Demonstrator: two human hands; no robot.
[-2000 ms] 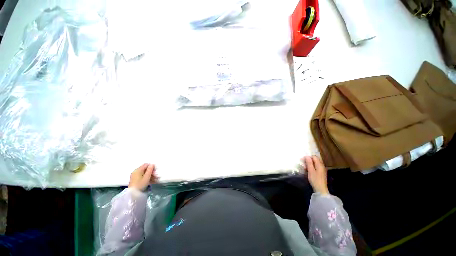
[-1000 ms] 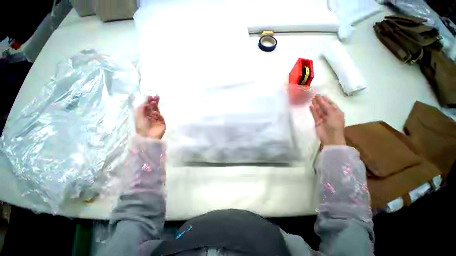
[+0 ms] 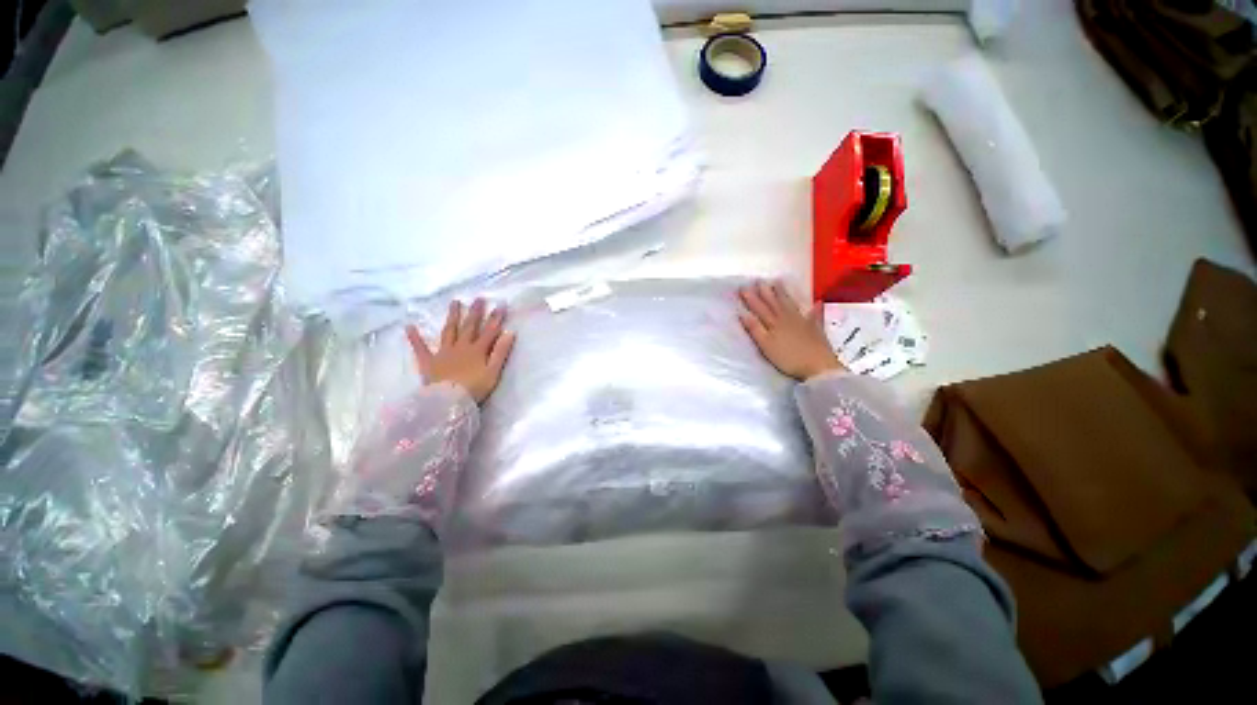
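A wrapped bag (image 3: 641,427) lies flat in a shiny clear plastic bag in front of me, with a small white label (image 3: 578,295) near its far edge. My left hand (image 3: 465,350) lies palm down on its far left corner, fingers spread. My right hand (image 3: 787,331) lies palm down on its far right corner, fingers spread. Neither hand grips anything. The tissue paper stack (image 3: 476,138) lies just beyond it.
Loose clear plastic bags (image 3: 152,427) are heaped at left. A red tape dispenser (image 3: 857,214), labels (image 3: 877,339) and a small white roll (image 3: 995,154) stand or lie at right. A dark tape roll (image 3: 732,64) lies beyond. Brown bags (image 3: 1089,482) lie at right.
The wrapped bag was pulled lower on the table, then my hands rose beside it, blurred. Now both hands rest on its far corners, and the view has shifted.
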